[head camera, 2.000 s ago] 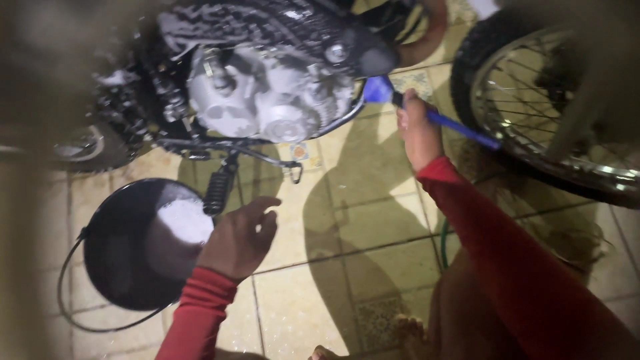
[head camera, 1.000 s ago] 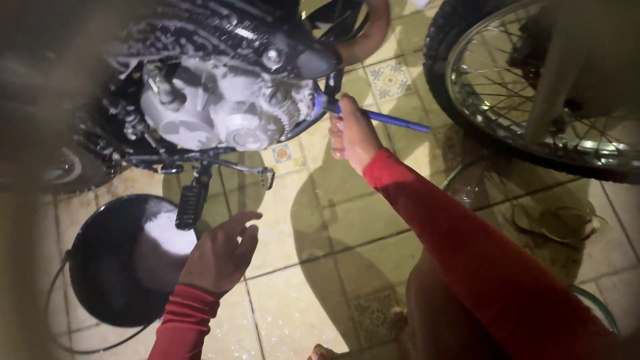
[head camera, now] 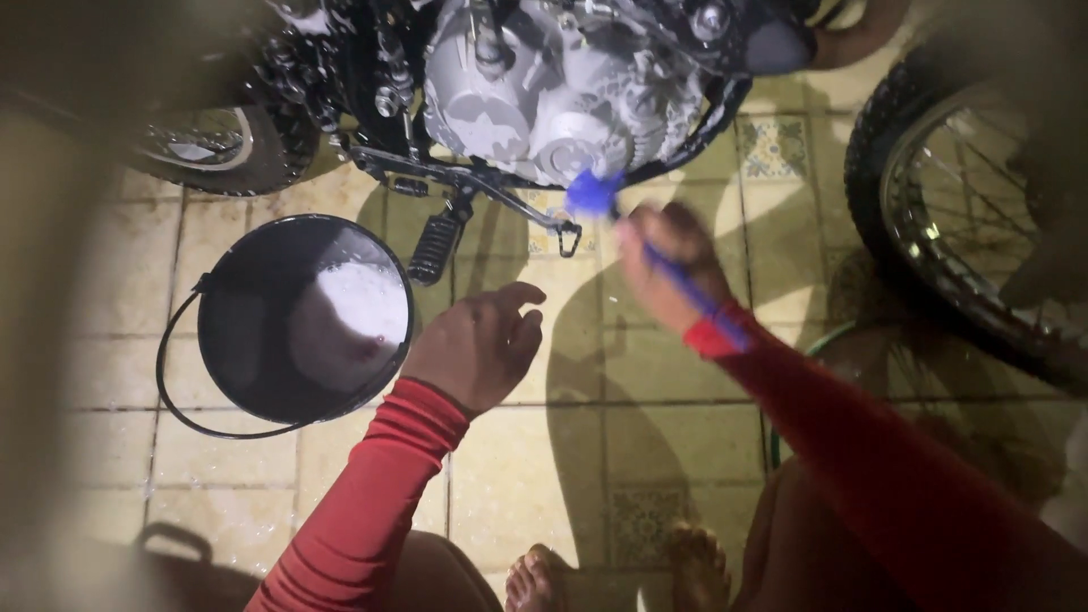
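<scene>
My right hand [head camera: 676,263] is closed round the blue handle of a brush. The brush's blurred blue head [head camera: 593,194] is at the lower edge of the motorcycle engine [head camera: 544,93], which is streaked with white foam; whether they touch, I cannot tell. Beside the bucket's right rim hangs my left hand [head camera: 480,344], with fingers slightly bent and apart, holding nothing. Inside the black bucket [head camera: 246,340] white suds show. A ribbed rubber footrest [head camera: 437,247] and the gear lever [head camera: 568,238] stick out below the engine, above my left hand.
At the right stands the spoked front wheel [head camera: 875,204]; part of another wheel [head camera: 280,153] shows at the left. A thin green hose [head camera: 775,438] lies on the wet tiled floor [head camera: 510,476] near my legs. My bare feet [head camera: 534,578] are at the bottom. Blurred shapes cover both upper corners.
The brush head has moved from the engine's right end to its lower edge, and the handle now slants down along my right wrist. My left hand stays free beside the bucket.
</scene>
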